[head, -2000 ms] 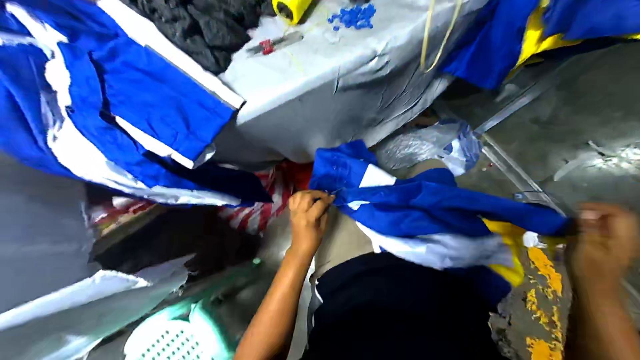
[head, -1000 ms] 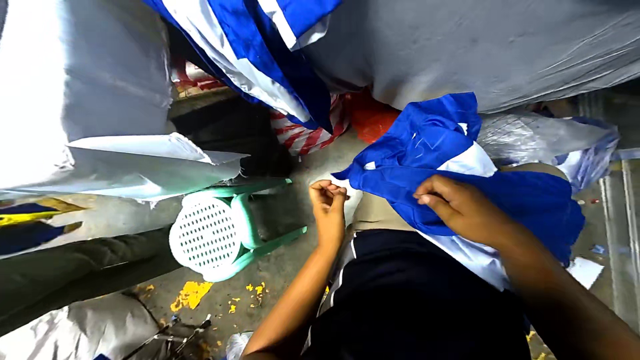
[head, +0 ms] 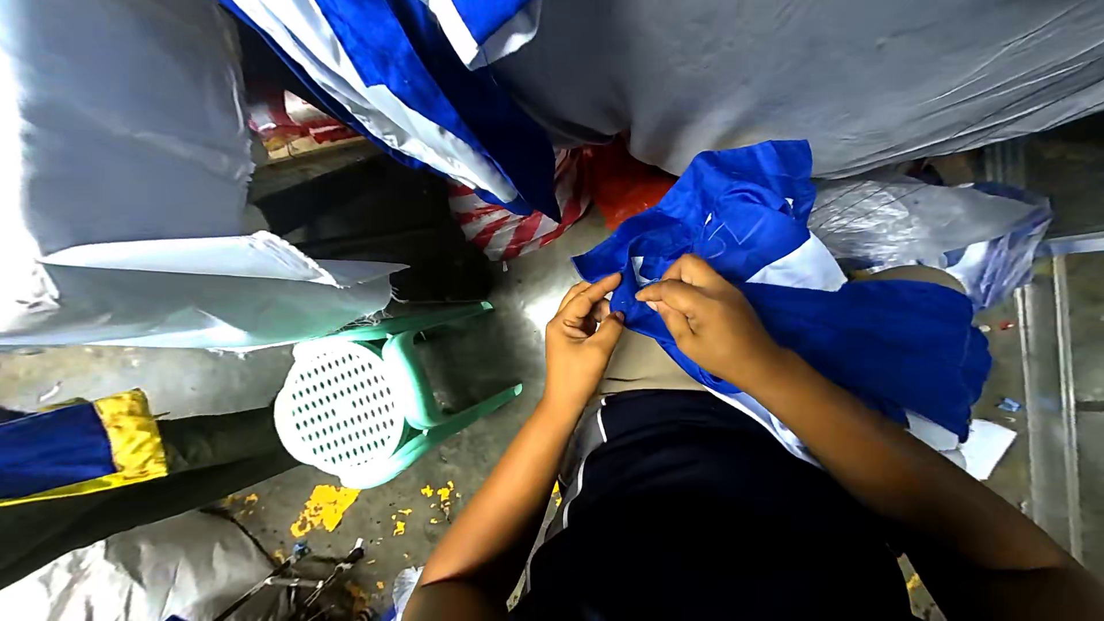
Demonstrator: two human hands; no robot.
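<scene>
A blue garment with white panels [head: 854,336] lies across my lap, its near end raised between my hands. My left hand [head: 585,336] pinches the left edge of the blue cloth between thumb and fingers. Just to its right, my right hand [head: 703,315] has its thumb and fingertips drawn together at the cloth; whether it grips the cloth or something small is too fine to tell. Small white marks or threads show on the blue fabric beyond my fingers.
A pale green plastic stool [head: 345,414] stands at left on the floor. Grey cloth [head: 793,69] drapes ahead, with blue and white fabric [head: 431,112] hanging beside it. A red-striped bag [head: 517,216] and clear plastic bag [head: 923,220] lie beneath. A person's trouser leg [head: 224,444] reaches in from the left.
My right hand has moved left, close to my left hand, which now holds the garment's edge. Two seconds ago my hands were far apart along the garment. The view has swung left.
</scene>
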